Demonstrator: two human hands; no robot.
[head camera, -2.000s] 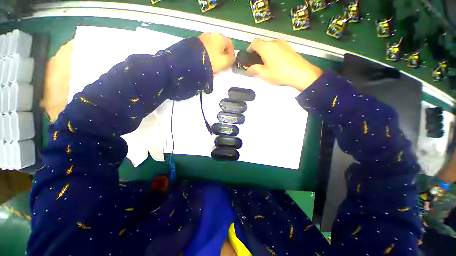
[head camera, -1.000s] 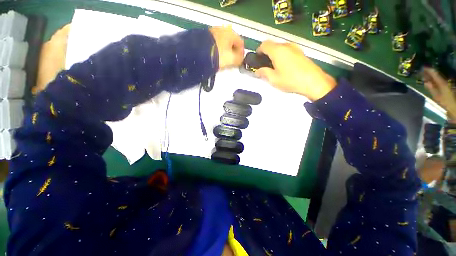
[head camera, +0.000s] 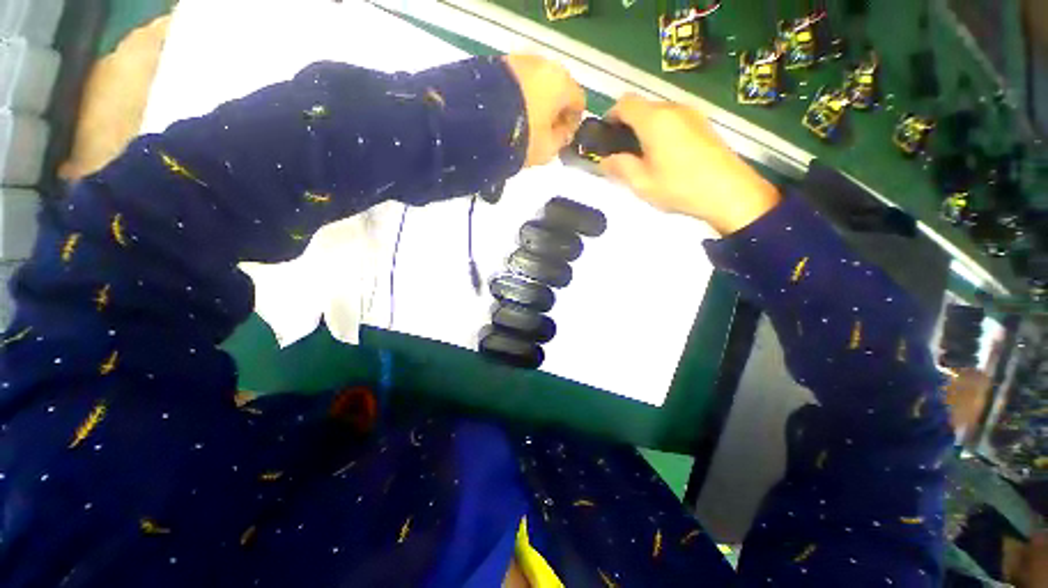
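My right hand (head camera: 678, 155) holds a black adapter housing (head camera: 605, 138) between thumb and fingers above the white work sheet (head camera: 644, 310). My left hand (head camera: 549, 109) is beside it with fingers curled, close to the housing's left end; what its fingertips hold is hidden. A thin black cord (head camera: 472, 247) hangs below my left wrist onto the sheet. Several black oval adapter covers (head camera: 523, 292) lie in a slanting column on the sheet below my hands.
A green conveyor with a pale edge (head camera: 736, 136) runs across the top right, carrying several circuit boards (head camera: 758, 76). White ribbed trays (head camera: 21, 149) stand far left. Black parts (head camera: 961, 335) and part of another person's hand (head camera: 968, 396) show at right. A thin blue cord (head camera: 386, 370) hangs near my lap.
The view has tilted and shifted. Both hands stay together around the black housing. The black cord's free end has shifted on the sheet. The other person's hand has left the conveyor.
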